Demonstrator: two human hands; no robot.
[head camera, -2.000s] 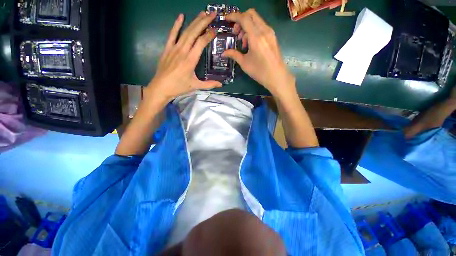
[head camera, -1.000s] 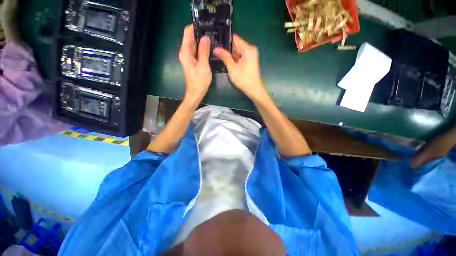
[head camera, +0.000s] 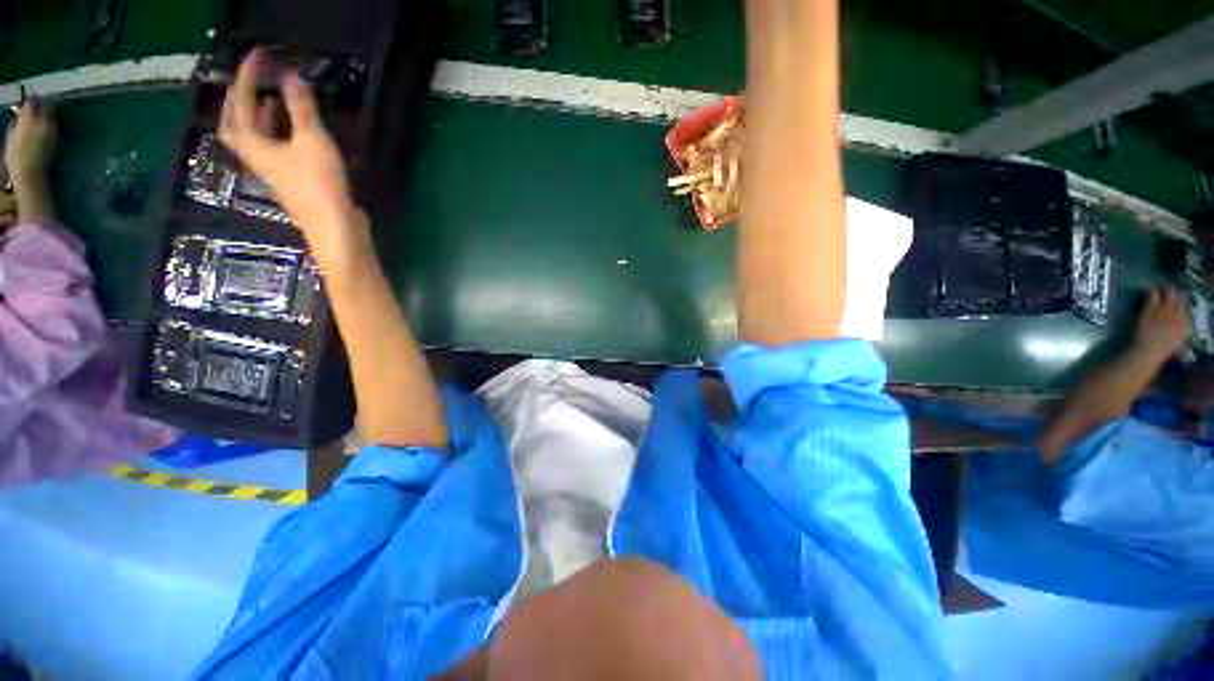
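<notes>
My left hand (head camera: 282, 133) is over the upper part of the black phone tray (head camera: 153, 379) at left. It is blurred, its fingers are curled, and I cannot tell if it holds anything. Open phone bodies lie in the tray's pockets, one in the middle (head camera: 246, 277) and one in the lowest pocket (head camera: 229, 370). Another is partly behind my left hand. My right forearm crosses in front of the red box and runs out of the top edge. My right hand is out of the picture.
The red box (head camera: 682, 131) holds tan strips (head camera: 719, 170). A white sheet (head camera: 875, 260) lies right of my forearm, then a glossy black tray (head camera: 999, 237). Beyond a pale rail (head camera: 573, 91) lie phones (head camera: 522, 24). Another person's hand (head camera: 1161, 323) is at right, another (head camera: 29, 144) at left.
The phone body has left the spot before me. My left hand has moved left to the tray, and my right arm has stretched forward past the top edge. The view has shifted to show the rail.
</notes>
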